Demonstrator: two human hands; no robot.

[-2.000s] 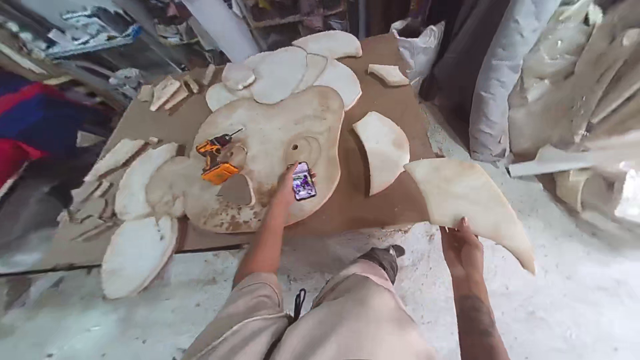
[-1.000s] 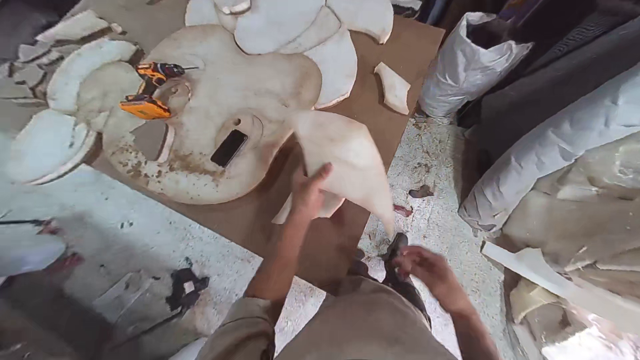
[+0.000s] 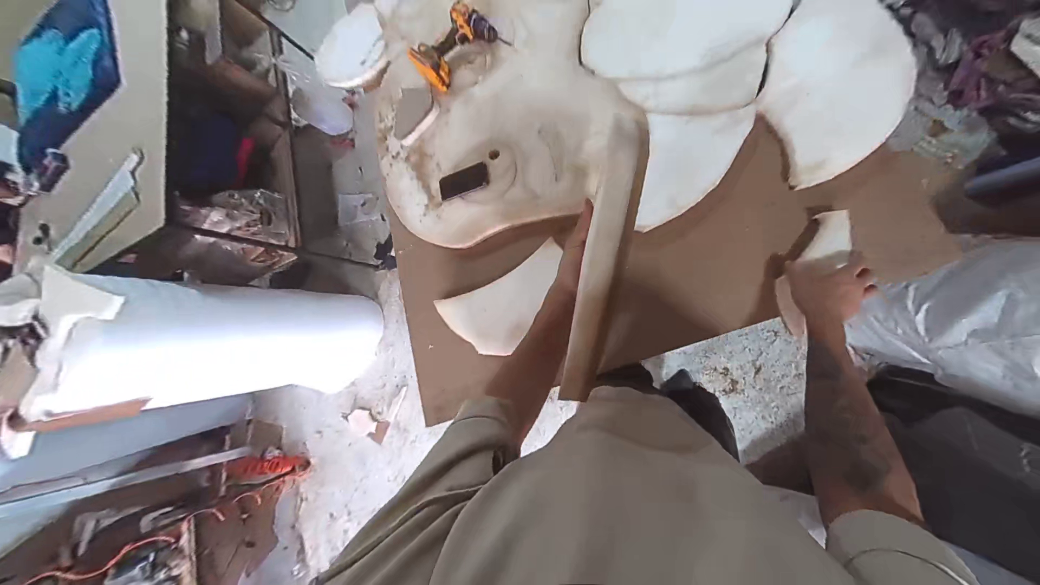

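My left hand (image 3: 578,248) holds a curved cream foam-like piece (image 3: 605,244) on edge near the front of the brown board (image 3: 699,284). At the right, my right hand (image 3: 833,288) grips a small cream piece (image 3: 830,236). A large rounded cream panel (image 3: 536,154) lies on the board, bearing a dark phone (image 3: 464,180) and an orange and black cordless drill (image 3: 455,45). Left of my left wrist lies another curved cream piece (image 3: 508,305). Several overlapping cream pieces (image 3: 845,89) lie beyond. The material of the pieces is not certain.
A large white roll (image 3: 219,341) lies at the left, by open shelving (image 3: 284,146). A whitish plastic sack (image 3: 967,321) is against the right side of the board. An orange cord (image 3: 122,552) and scraps lie at lower left.
My right hand, free one second ago, has taken hold of the small piece at the right. My left hand keeps the curved piece, now turned on edge. The view has swung considerably.
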